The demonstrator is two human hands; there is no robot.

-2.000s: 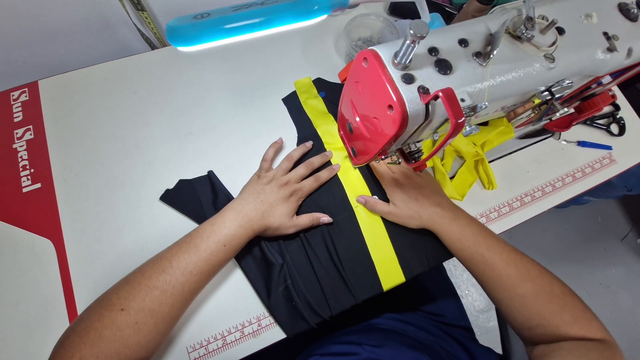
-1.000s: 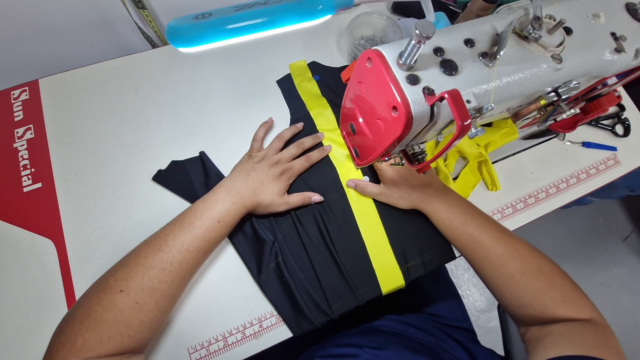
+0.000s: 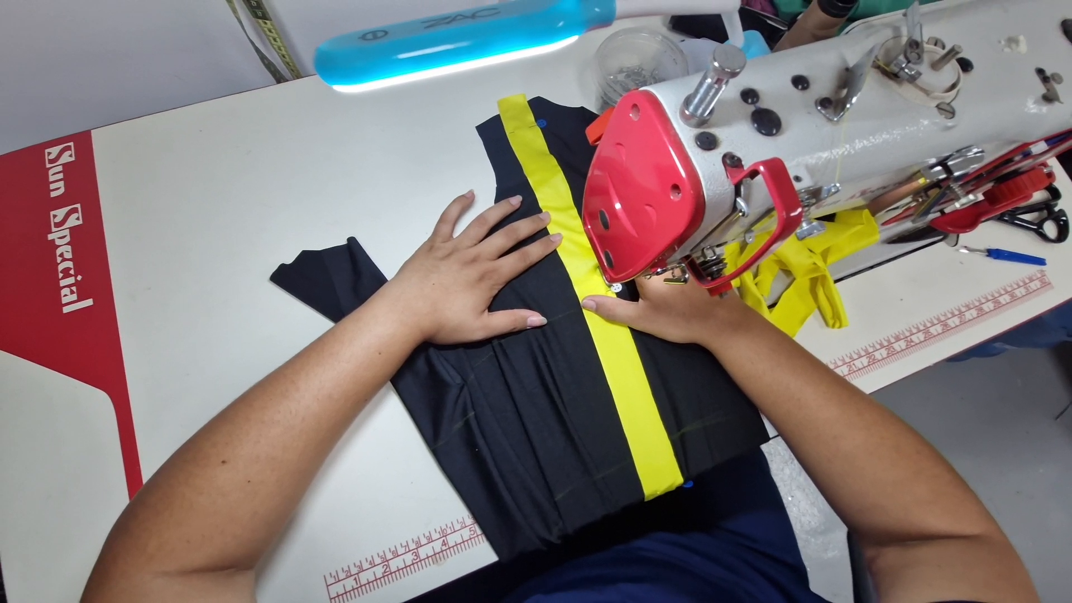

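Observation:
Black fabric (image 3: 536,394) lies across the white sewing table, with a yellow fabric strip (image 3: 620,377) running lengthwise over it. My left hand (image 3: 473,276) rests flat on the black fabric, fingers spread, its fingertips at the strip's left edge. My right hand (image 3: 678,306) presses on the fabric beside the sewing machine head (image 3: 645,188), its thumb on the strip; its other fingers are hidden by the machine. A white-headed pin (image 3: 616,288) sits by the strip near that thumb. A blue pin head (image 3: 541,123) shows near the fabric's far end. The needle area is hidden.
A blue lamp (image 3: 461,38) hangs over the back edge, next to a clear bowl of pins (image 3: 641,63). Yellow fabric scraps (image 3: 804,268) lie under the machine arm. Black-handled scissors (image 3: 1043,219) and a blue-handled tool (image 3: 1015,256) lie at the right. Printed rulers mark the table's front edge.
The black fabric with its yellow strip has slid away from me, toward the back of the table, under the machine head. Both hands remain on it.

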